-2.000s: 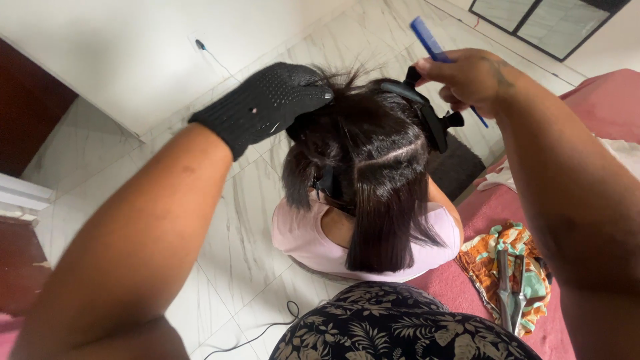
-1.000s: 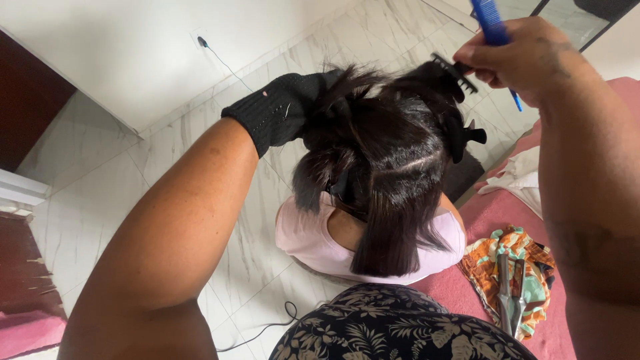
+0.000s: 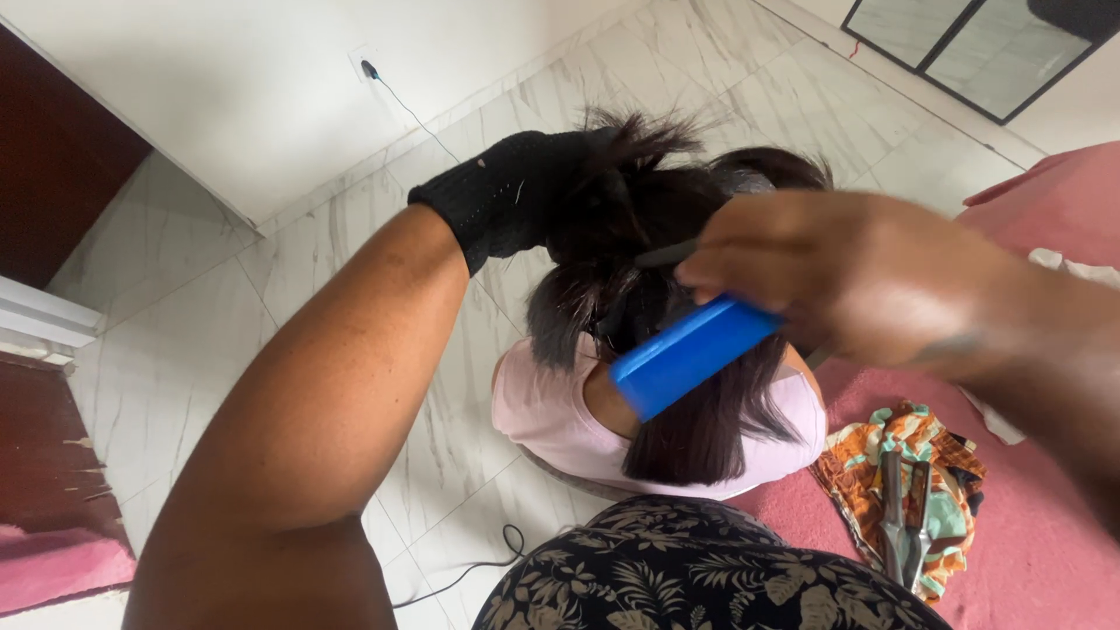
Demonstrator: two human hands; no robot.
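Note:
A person in a light pink top (image 3: 542, 398) sits with their back to me, their dark straight hair (image 3: 691, 446) parted into sections. My left hand (image 3: 525, 192), in a black knit glove, grips a raised section of hair at the left of the head. Blurred by motion, my right hand (image 3: 814, 271) is over the right side of the head and holds a blue comb (image 3: 696, 354), whose wide part points down and left. A dark tip, perhaps of a hair clip (image 3: 667, 255), shows by its fingers; what it belongs to is hidden.
On the pink cover (image 3: 1024, 542) at right, a hair straightener (image 3: 906, 525) lies on a patterned orange cloth (image 3: 853, 464). A black cord (image 3: 464, 577) runs over the marble-look floor. A plug (image 3: 369, 70) sits in the wall outlet. A dark-framed glass panel (image 3: 971, 52) stands at upper right.
My right hand has moved from the right of the head, where it held a black hair clip, down and left over the hair with the blue comb. My left hand stays at the raised hair.

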